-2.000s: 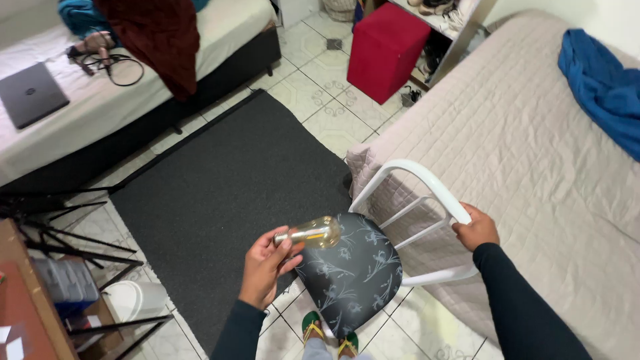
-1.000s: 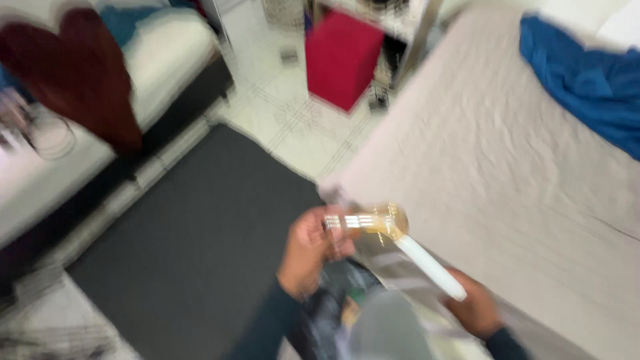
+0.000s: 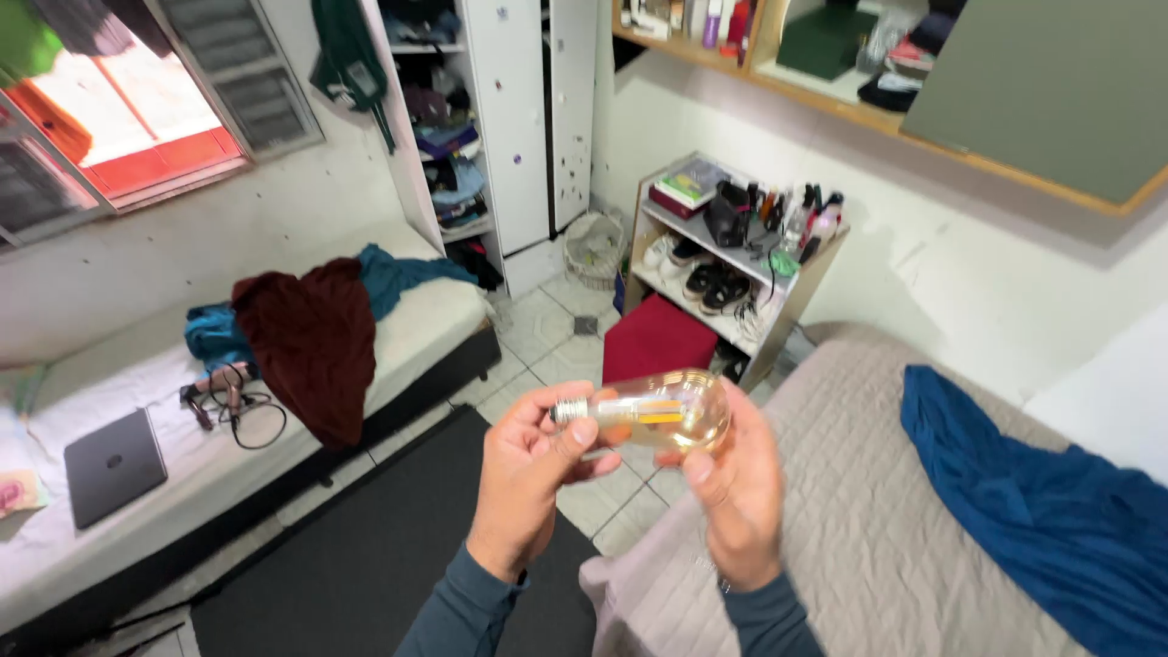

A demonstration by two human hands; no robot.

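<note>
A clear amber-tinted filament light bulb (image 3: pixel 662 411) lies sideways between my hands near the middle of the view, its metal screw base pointing left. My left hand (image 3: pixel 538 465) pinches the bulb near the base with thumb and fingers. Around the rounded glass end is my right hand (image 3: pixel 739 493), its thumb and fingers on the glass. Yellow filaments show inside the bulb.
At left, a bed (image 3: pixel 401 360) bears a laptop (image 3: pixel 116 465), a hair dryer (image 3: pixel 228 388) and clothes. A red stool (image 3: pixel 659 339) stands by a shoe shelf (image 3: pixel 803 274). Another bed (image 3: pixel 839 493) is at right; a dark rug (image 3: pixel 392 557) lies between them. Cabinets (image 3: pixel 1040 100) hang above.
My right hand has let go of the white chair back and now holds the glass end of the bulb. The view has tilted up strongly, and the chair is out of view.
</note>
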